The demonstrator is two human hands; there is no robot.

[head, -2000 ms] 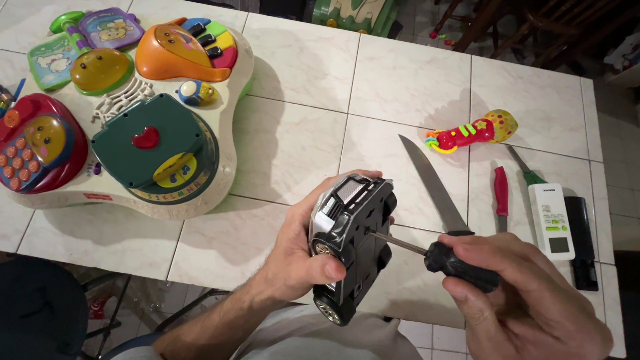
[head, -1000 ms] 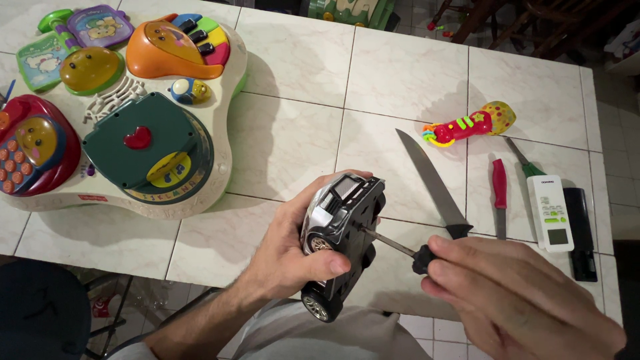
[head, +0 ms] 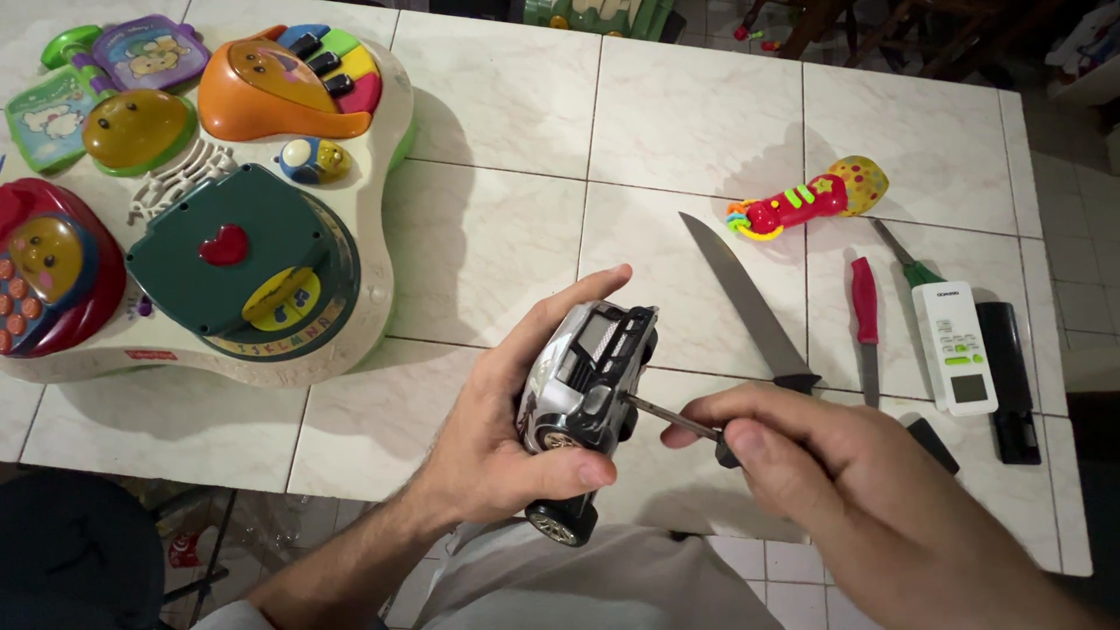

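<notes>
A silver and black toy car (head: 582, 376) is tilted on its side in my left hand (head: 499, 437), its wheels toward the right and below. My right hand (head: 831, 464) grips the black handle of a screwdriver (head: 674, 416), and the shaft's tip meets the car's dark underside. Past my right hand on the tiled table lie a large knife (head: 744, 302), a small red-handled knife (head: 864, 324) and a white remote control (head: 955, 346). The remote covers part of a green-handled tool (head: 914, 269). Most of the screwdriver handle is hidden by my fingers.
A large toy activity table (head: 376, 289) fills the left of the tiled table (head: 499, 236). A red toy microphone (head: 805, 201) lies at the back right, and a black remote control or similar slim object (head: 1008, 385) near the right edge. A dark round seat (head: 79, 551) stands below left.
The car has been turned in my left hand, so more of its silver body shows and less of its underside. My right hand still holds the screwdriver against the car.
</notes>
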